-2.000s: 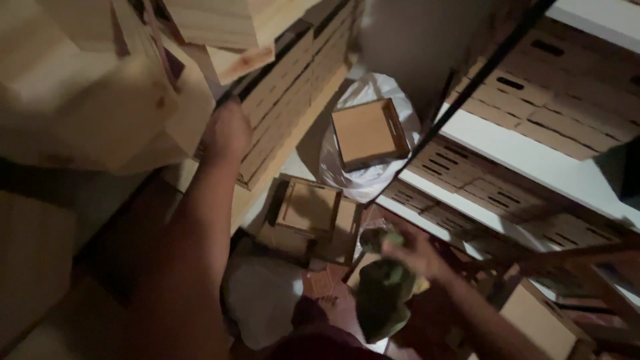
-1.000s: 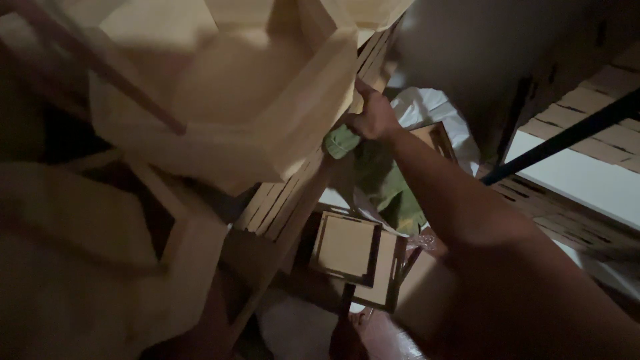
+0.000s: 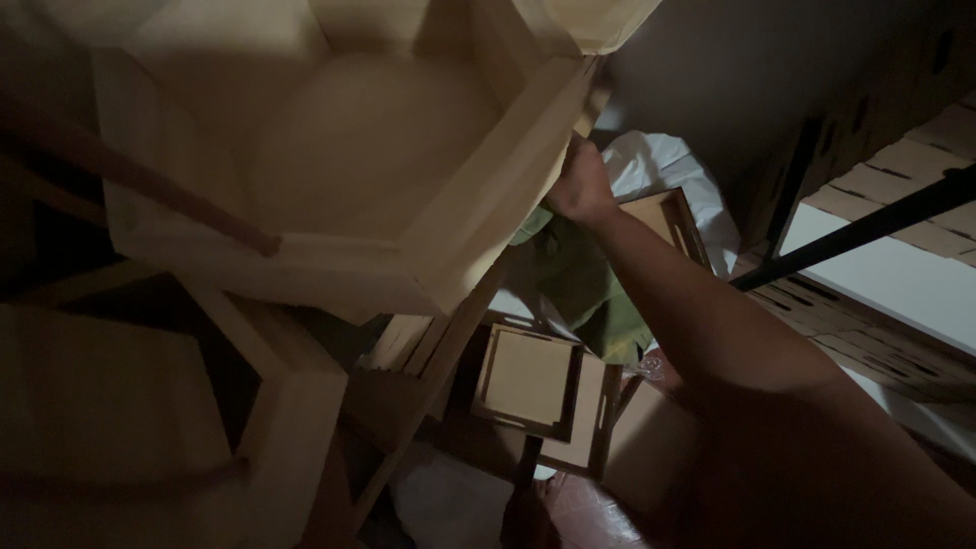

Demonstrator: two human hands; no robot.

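Note:
My right hand (image 3: 585, 183) reaches in from the lower right, its fingers partly hidden behind the edge of a large pale wooden polygonal tray (image 3: 343, 145). Just under the hand hangs a green cloth (image 3: 587, 282), and a lighter green piece (image 3: 532, 225) shows beside the fingers. Whether the fingers grip the cloth, the lighter piece or the wood is not clear. My left hand is out of view. Below the cloth, a small square wooden tray (image 3: 528, 381) lies on a larger one (image 3: 591, 419).
A white plastic bag (image 3: 663, 164) surrounds another wooden tray (image 3: 656, 217) against the wall. At right, a dark metal bar (image 3: 854, 229) crosses shelves (image 3: 900, 274) stacked with slotted wooden pieces. More pale wooden polygonal trays (image 3: 290, 412) fill the lower left. A white sack (image 3: 450, 496) lies at the bottom.
My left hand, seen two seconds ago near the wooden stack, is out of view. My right hand and the green cloth have moved up beside the large wooden tray. The view has shifted considerably.

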